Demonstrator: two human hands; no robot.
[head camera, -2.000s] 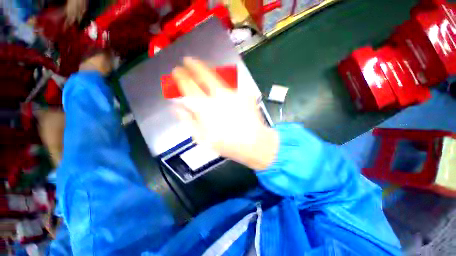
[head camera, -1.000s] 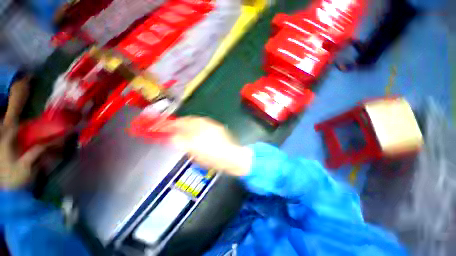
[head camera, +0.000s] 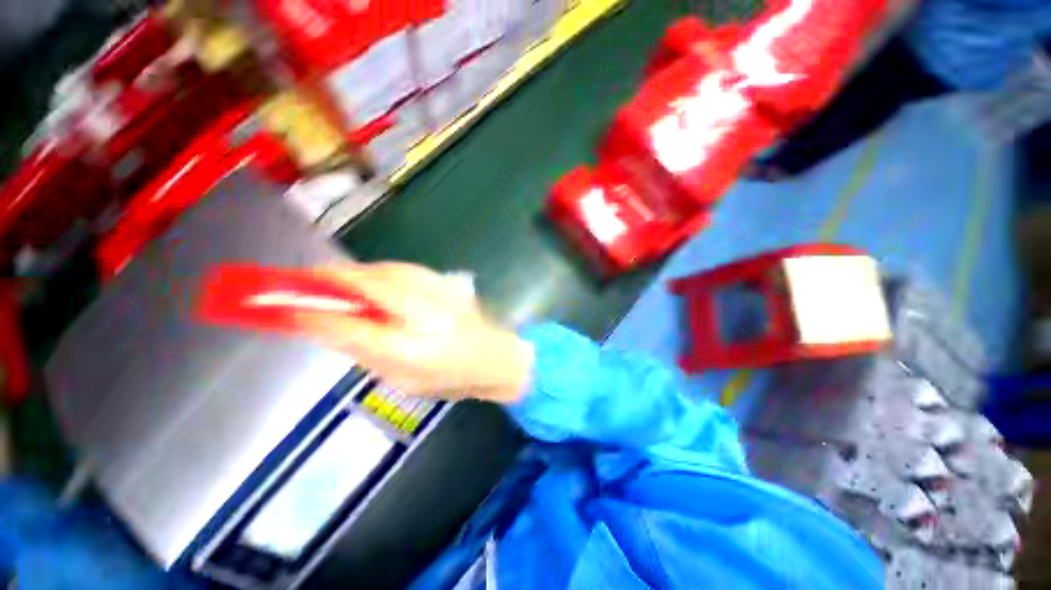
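Observation:
A red product box (head camera: 248, 297) is in my right hand (head camera: 421, 328), over the right part of the bench scale's grey plate (head camera: 173, 380). The box is blurred, and I cannot tell whether it touches the plate. The scale display (head camera: 314, 490) and part of the yellow keypad (head camera: 395, 409) show on the front panel. My left hand is not in view; only a blurred blue sleeve (head camera: 69, 542) shows at the lower left edge.
Glossy red bundles (head camera: 692, 133) lie along the far right belt edge. Stacked boxes (head camera: 444, 52) stand behind a yellow strip (head camera: 507, 87). Loose red boxes (head camera: 173, 190) lie beyond the scale. A red stool (head camera: 836, 302) and grey stacks (head camera: 910, 473) are at right. A person in blue (head camera: 980, 40) is at top right.
The view has swung right, and the scale sits further left. My right hand moved off the plate's middle and now holds the red box. My left hand has left the picture.

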